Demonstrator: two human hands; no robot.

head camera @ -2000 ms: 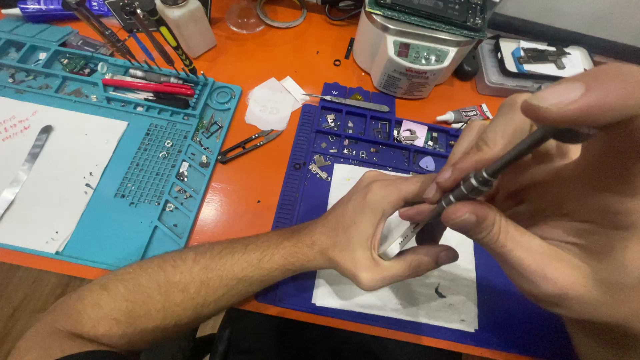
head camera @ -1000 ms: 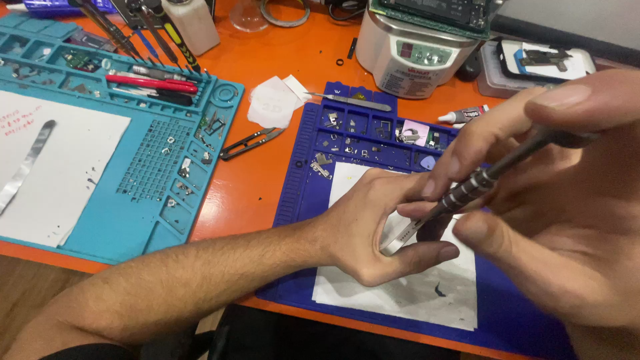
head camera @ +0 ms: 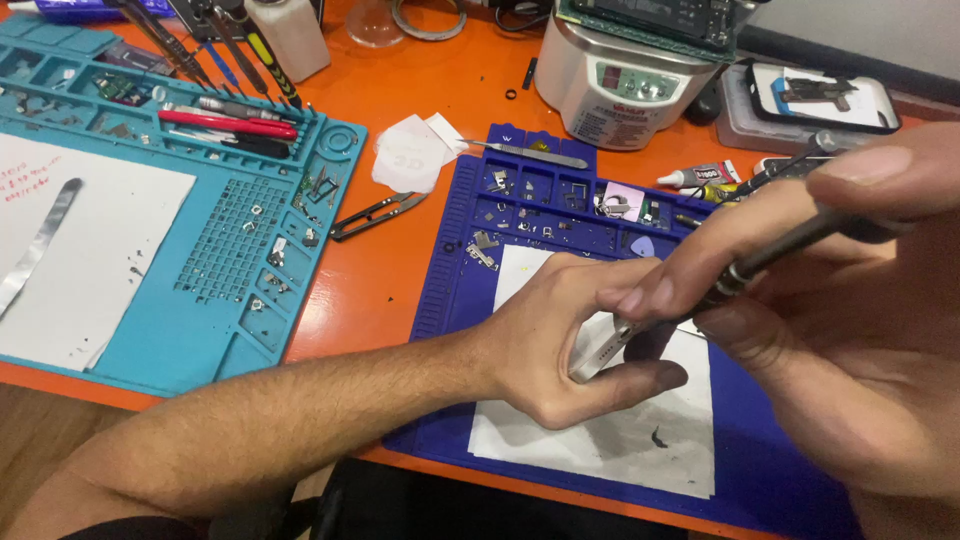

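Gripped edge-on in my left hand [head camera: 592,337] is a smartphone [head camera: 602,355], its pale bottom edge with small speaker holes facing up toward me. A dark precision screwdriver [head camera: 772,259] is held between the thumb and fingers of my right hand [head camera: 840,300]. Its shaft slants down to the phone's edge, where my fingers hide the tip. Both hands are over a white paper sheet [head camera: 645,442] on a dark blue silicone repair mat [head camera: 772,450]. Small metal parts lie in the mat's compartments, beside a light blue guitar-pick-shaped opening tool [head camera: 643,246].
Left of the blue mat lie thread snips [head camera: 377,216] and a teal repair mat [head camera: 161,330] with a red pen-like tool [head camera: 229,124]. Metal tweezers [head camera: 525,153] rest at the blue mat's top. Behind stand an ultrasonic cleaner [head camera: 562,67], glue tubes [head camera: 697,175] and a plastic case [head camera: 739,120].
Two seconds ago my right thumb touched the screwdriver; one second ago it was apart from the shaft, and now it is close against it again. My left hand keeps its hold on the phone.
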